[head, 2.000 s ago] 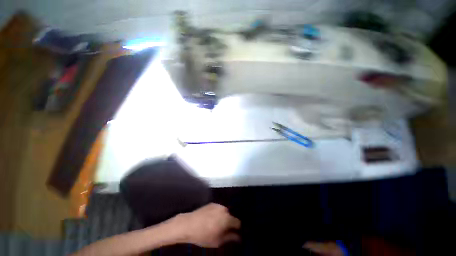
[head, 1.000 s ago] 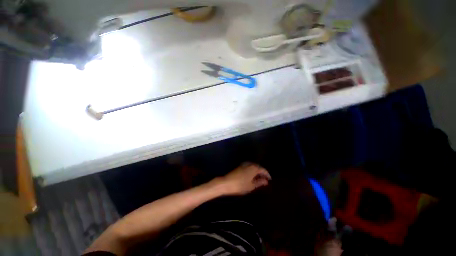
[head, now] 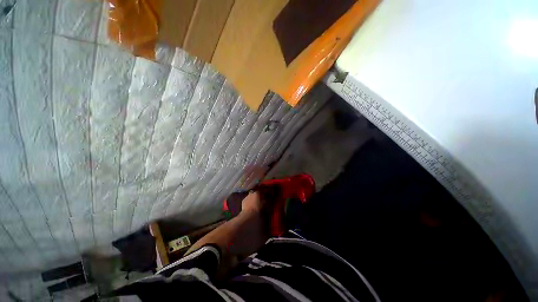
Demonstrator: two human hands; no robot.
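My left hand (head: 251, 203) is small and low in the picture, at the red stool or bin (head: 302, 186) below table level. Dark brown fabric (head: 235, 204) lies right against the hand on its left side. The fingers are blurred and partly hidden, so I cannot tell whether they grip it. A black and white striped sleeve covers the upper part of the arm. My right hand is not in view.
The white table (head: 436, 71) with its edge ruler (head: 407, 131) is at the right. Taped cardboard (head: 236, 56) juts out at the top, bearing a dark brown strip (head: 307, 26). A white brick-pattern wall (head: 118, 135) fills the left. A small box (head: 179, 243) stands low.
The view has swung left and down. My left hand has gone from in front of the table to the red stool or bin. My right hand, the snips and the bobbin tray have left the picture.
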